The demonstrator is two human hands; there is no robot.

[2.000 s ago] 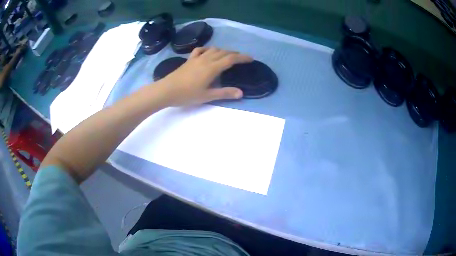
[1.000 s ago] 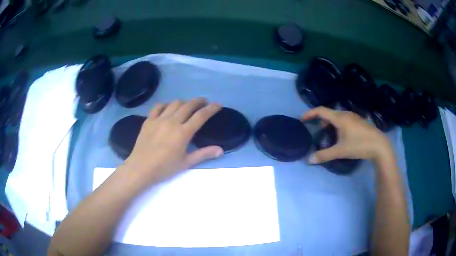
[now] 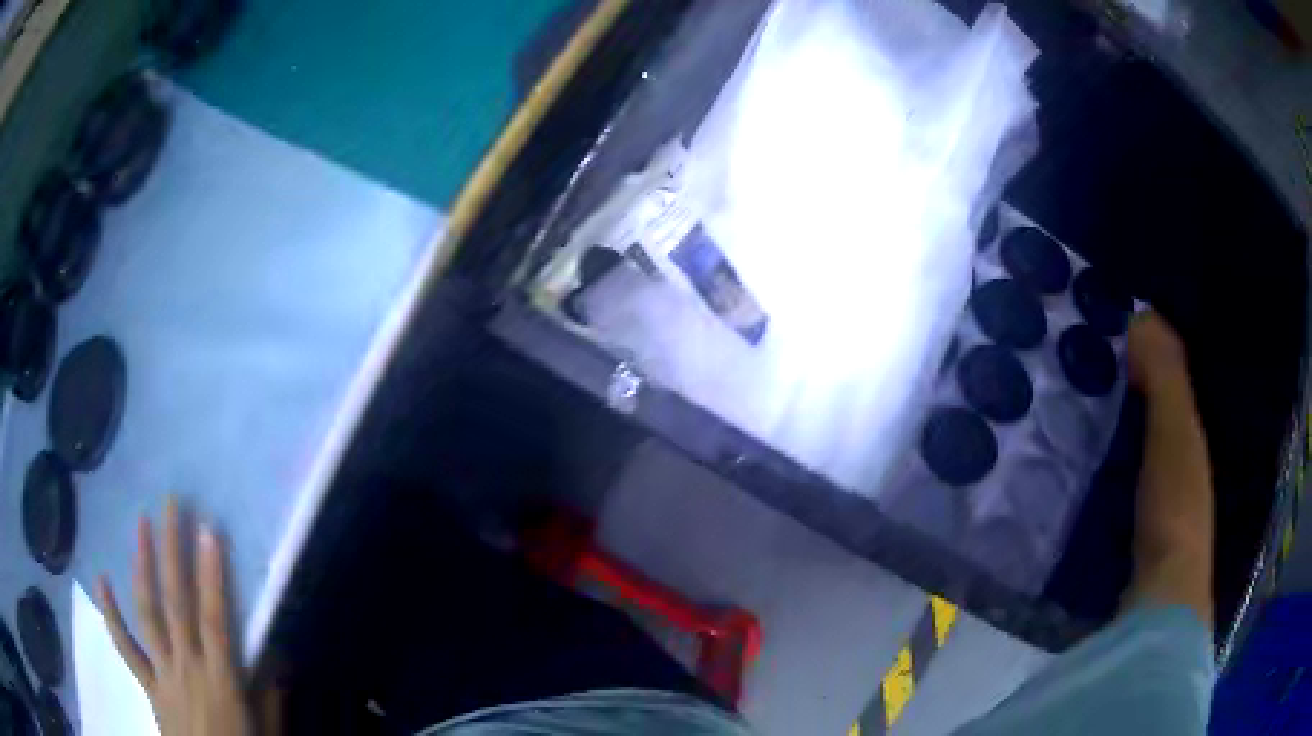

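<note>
My left hand (image 3: 180, 626) lies at the lower left with its fingers spread on the pale blue mat (image 3: 259, 302), beside a white sheet (image 3: 104, 669). It holds nothing. Black oval ear cup parts (image 3: 87, 403) lie in a line left of it. My right hand (image 3: 1155, 352) is at the right edge of a pale liner (image 3: 1029, 503) inside a dark container. Its fingers are mostly hidden, so I cannot tell whether it grips anything. Several black ovals (image 3: 996, 383) sit in rows on the liner.
The dark-edged container (image 3: 748, 467) stands right of the bench and holds a large whitish plastic bag (image 3: 863, 216). Rimmed black parts (image 3: 123, 137) line the mat's upper left. A red stool (image 3: 648, 590) and yellow-black floor tape (image 3: 907, 676) are below.
The view has swung right from the mat to the container. My right hand has left the black parts on the mat and reached into the container. My left hand has let go of its part.
</note>
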